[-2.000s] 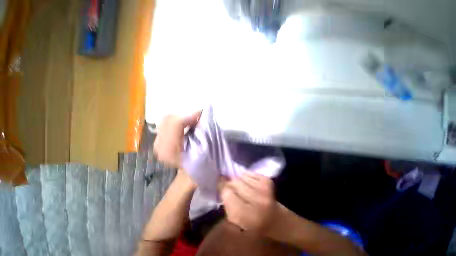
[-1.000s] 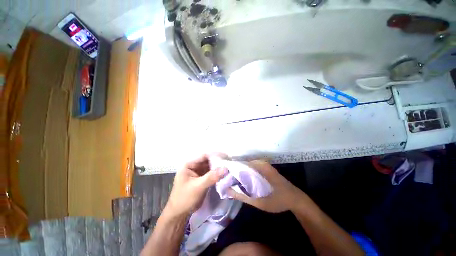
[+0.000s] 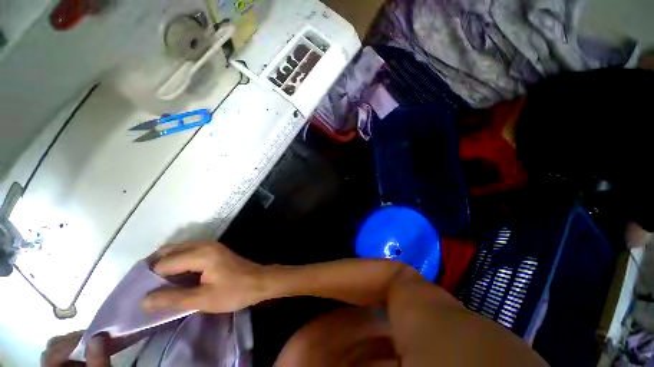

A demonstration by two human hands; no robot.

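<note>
A pale lilac shiny fabric piece [image 3: 125, 304] is stretched between my two hands over the front edge of the white machine table [image 3: 172, 179]. My right hand [image 3: 204, 279] pinches its upper right end between thumb and fingers. My left hand [image 3: 79, 348], partly cut off by the bottom left of the picture, holds its lower left end. More lilac cloth [image 3: 204, 340] hangs below, by my lap. The needle and presser foot area [image 3: 21, 244] is at the far left, bright and partly cut off. Blue thread snips [image 3: 176, 124] lie on the table, apart from my hands.
A white compartment tray [image 3: 295, 66] with small dark items is at the table's right end. A round blue plastic thing [image 3: 399, 244] and a dark blue slatted basket [image 3: 505, 276] are below right. Lilac and white cloth [image 3: 380, 100] lies beyond the table end, with grey patterned cloth [image 3: 473, 46] behind.
The view has swung right, showing the baskets and floor area; the cardboard and phone have left view. The lilac piece, bunched in both hands before, is now spread between them.
</note>
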